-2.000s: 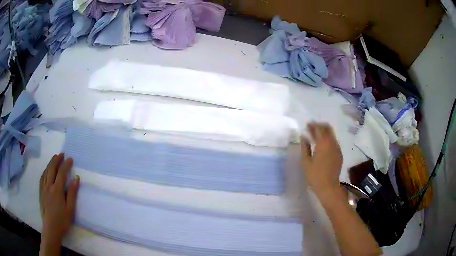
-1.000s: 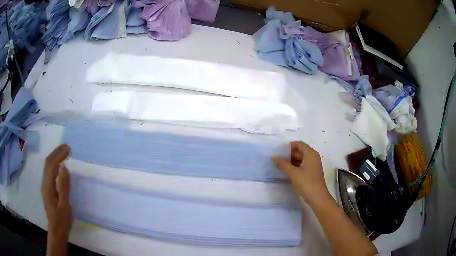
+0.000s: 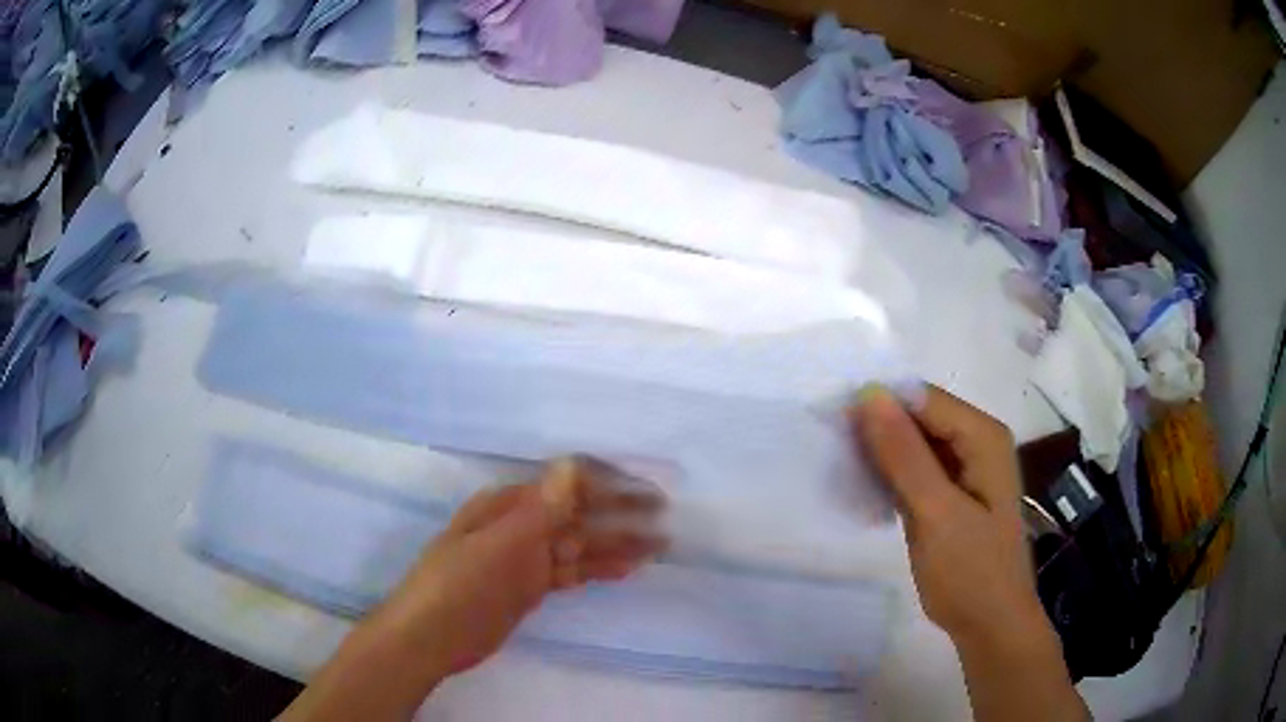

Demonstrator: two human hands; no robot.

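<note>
Two long light-blue stacks lie across the near table: the far stack [image 3: 325,360] and the near stack [image 3: 719,621]. My right hand [image 3: 938,487] pinches the right end of a thin, pale, blurred piece over the far stack's right part; whether it is interlining or blue fabric I cannot tell. My left hand [image 3: 529,557] is blurred over the gap between the stacks, fingers pointing right; whether it touches the piece is unclear. Two white interlining stacks, a far one [image 3: 564,176] and a nearer one [image 3: 592,282], lie beyond.
The black iron [image 3: 1093,607] is at the right, partly behind my right hand. White scraps [image 3: 1086,367] and a yellow-orange bundle [image 3: 1185,480] lie near it. Blue cloth [image 3: 57,339] is at the left edge. Blue and lilac bundles [image 3: 874,134] line the far edge.
My left hand has moved right from the stacks' left ends to their middle. My right hand has moved slightly right with a pale piece raised in its fingers. The view has shifted a little.
</note>
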